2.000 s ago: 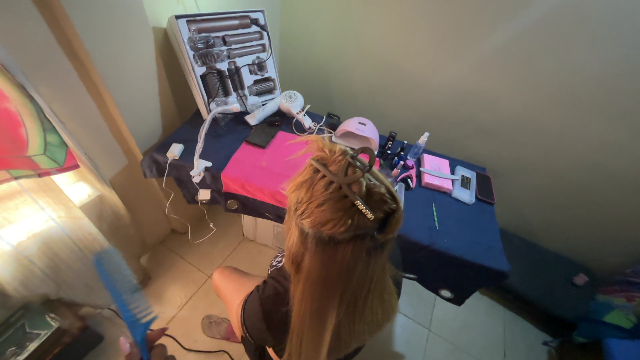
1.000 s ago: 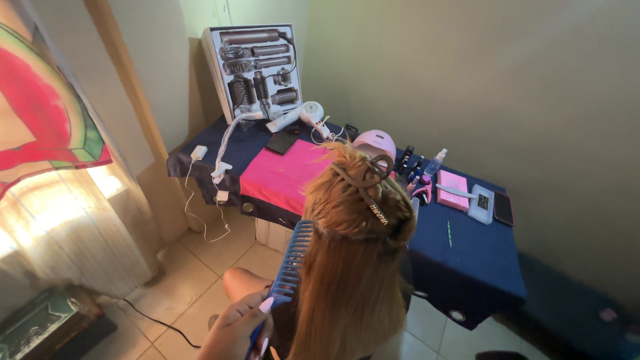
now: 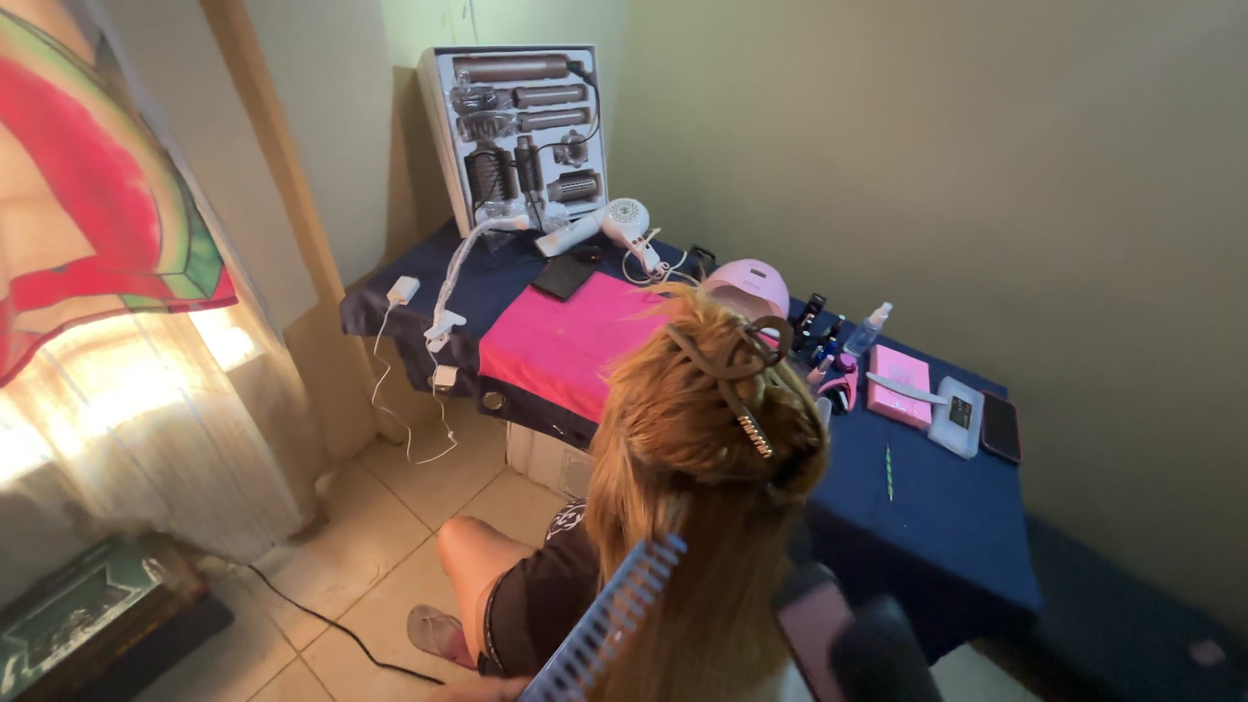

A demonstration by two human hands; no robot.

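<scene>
A seated person's long reddish-blond hair (image 3: pixel 721 585) hangs down their back, its upper part gathered in a brown claw clip (image 3: pixel 731 375). At the bottom edge a small part of my left hand (image 3: pixel 483 690) shows at the lower end of a blue wide-toothed comb (image 3: pixel 609 619). The comb slants up to the right, its teeth over the left side of the loose hair. From the lower right comes a blurred hair straightener (image 3: pixel 843 634), its two arms apart, close to the hair's right side. My right hand is out of view.
Beyond the person stands a table with a dark blue cloth (image 3: pixel 936 526), bearing a pink cloth (image 3: pixel 556 341), a white hair dryer (image 3: pixel 624 222), a pink nail lamp (image 3: pixel 749 288) and a boxed styling set (image 3: pixel 526 136). A black cord (image 3: pixel 341 634) crosses the tiled floor.
The comb first moved from the lower left to the hair's left side, and is now lower along the hair. The straightener has come into view at the lower right.
</scene>
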